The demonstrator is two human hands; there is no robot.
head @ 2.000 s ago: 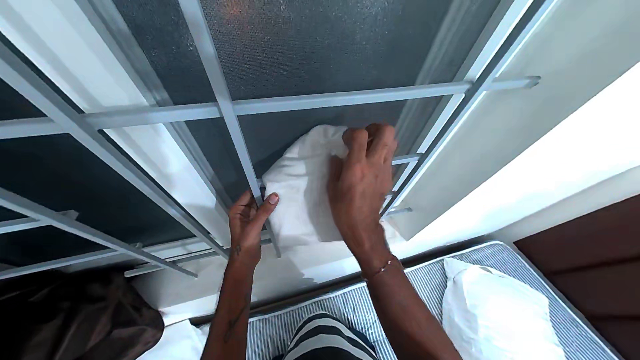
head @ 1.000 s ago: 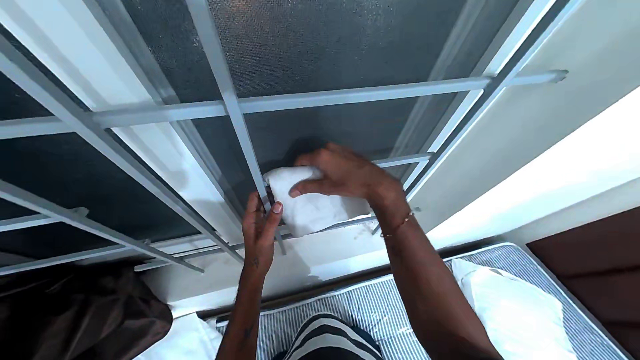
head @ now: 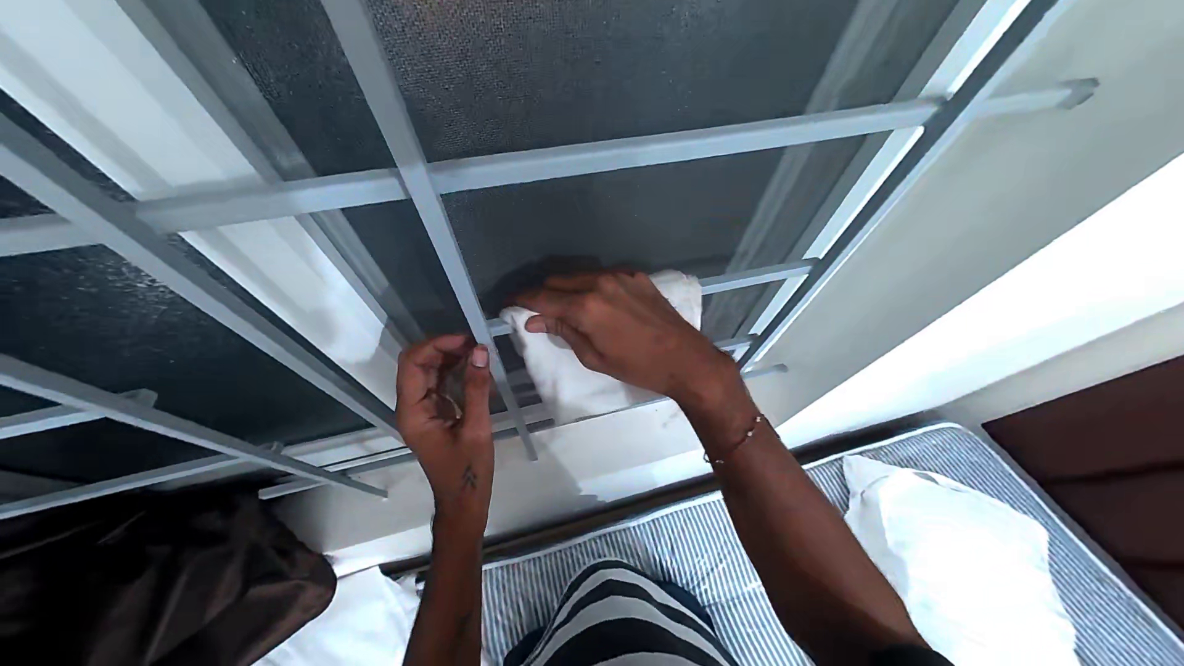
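A white cloth [head: 578, 375] hangs over a low horizontal bar of the grey metal window grille [head: 684, 143]. My right hand [head: 620, 328] lies on the cloth's upper part, its fingertips reaching behind the bars at the left end; the thumb presses on the cloth's front. Just left of a slanting upright bar is my left hand [head: 444, 384], fingers curled and apart, with nothing seen in it. Its thumb tip is at that bar. Behind the grille lies the dark textured window pane [head: 592, 222].
Below the grille runs a pale sill [head: 620, 439]. A striped mattress [head: 721, 555] lies under it, with a white pillow [head: 962, 555] at the right. Dark brown fabric [head: 157, 583] is at lower left, a brown panelled surface [head: 1101, 453] at far right.
My left hand has come away from the cloth, which it touched before. My right hand has moved left along the grille from where it was two seconds ago. The cloth now looks more bunched.
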